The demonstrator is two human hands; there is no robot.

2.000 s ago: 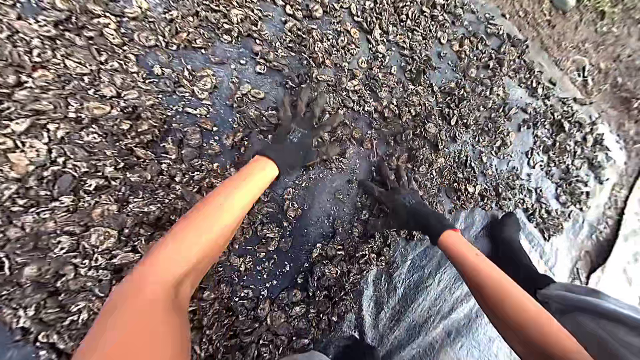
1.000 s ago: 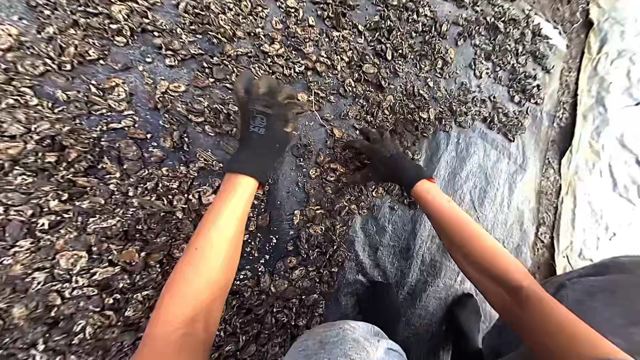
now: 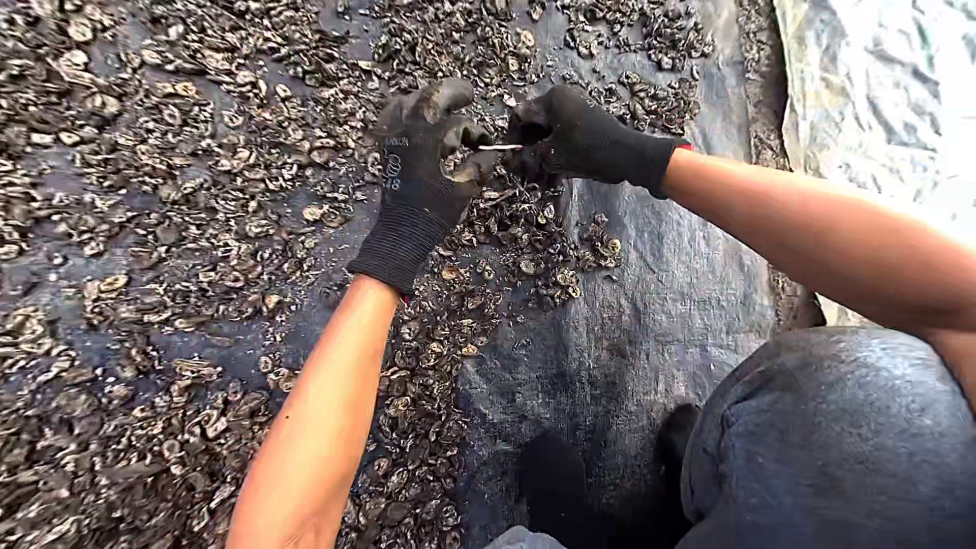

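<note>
Dark, shrivelled dried slices (image 3: 191, 259), some with pale centres, lie spread over a dark woven plastic tarp (image 3: 640, 305). My left hand (image 3: 431, 152), in a black knit work glove, is above them at upper centre, thumb and index finger pinching one end of a thin white strip (image 3: 500, 147). To its right, my right hand (image 3: 579, 137), gloved likewise, has its curled fingers at the strip's other end. Its fingertips are in shadow, and whether it also holds dark slices cannot be told.
My knee in grey trousers (image 3: 831, 435) fills the lower right. A dark-covered foot (image 3: 675, 442) rests on the tarp beside it. Beyond a strip of bare soil (image 3: 766, 114), a pale, wrinkled sheet (image 3: 862, 99) lies at the upper right.
Both hands were apart, fingers spread over the slices; now they have come together with a white strip between them. The view has shifted toward the right side of the tarp.
</note>
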